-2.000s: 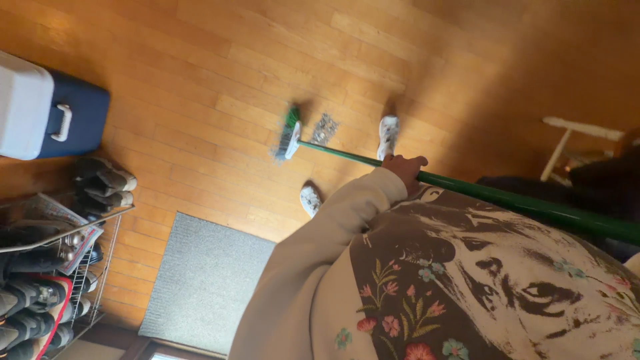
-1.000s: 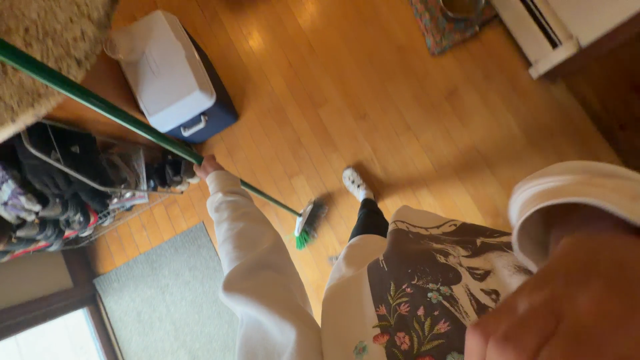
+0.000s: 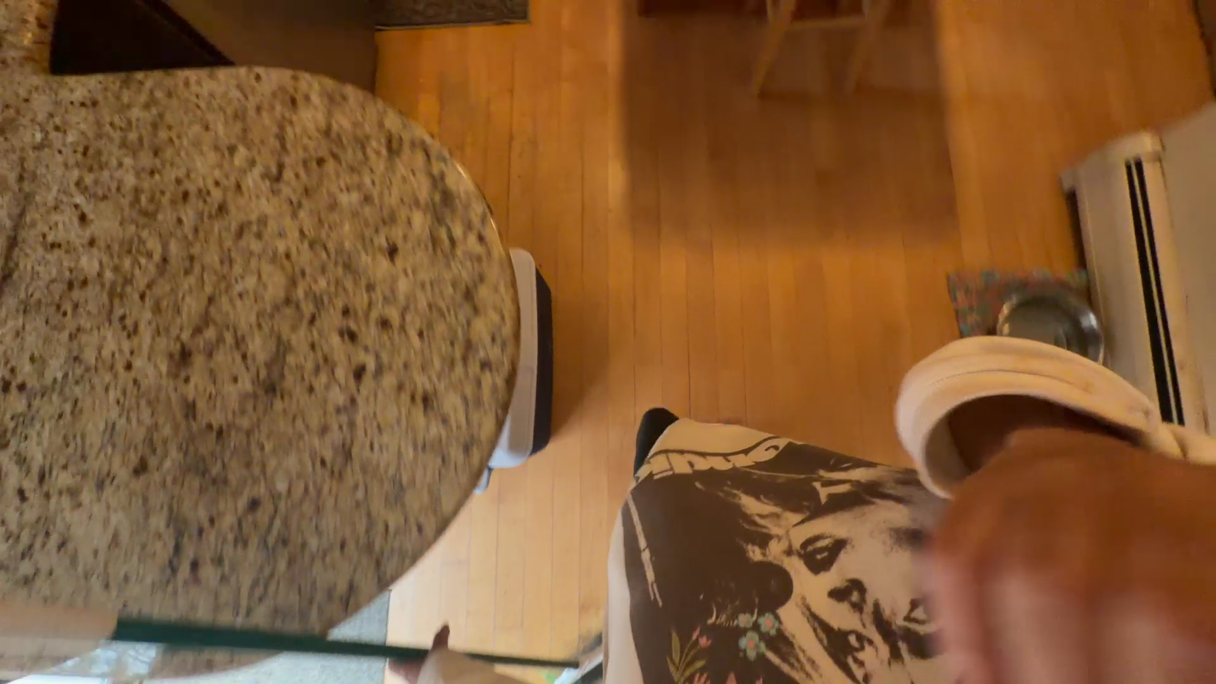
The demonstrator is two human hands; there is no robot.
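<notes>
My left hand (image 3: 427,665), at the bottom edge of the head view, is wrapped around the green handle of a broom (image 3: 266,640). The handle runs almost level along the bottom of the view, and its left end part is pale. Part of the broom head shows at the bottom edge, right of my hand; its bristles are mostly cut off. At the lower right, close to the camera, is my right hand (image 3: 1073,560), blurred, beside the front of my printed sweatshirt. Its fingers and whether it holds anything cannot be made out.
A rounded speckled stone countertop (image 3: 256,332) fills the left, its edge partly covering a white and dark blue cooler (image 3: 525,361). On the wood floor (image 3: 722,313) at right, a metal bowl (image 3: 1050,323) rests on a patterned mat by a baseboard heater (image 3: 1130,275). Stool legs (image 3: 774,43) show above.
The view has swung widely, and the countertop now fills the left. My left hand stays on the broom handle. My right hand, out of view two seconds ago, shows at lower right since one second ago.
</notes>
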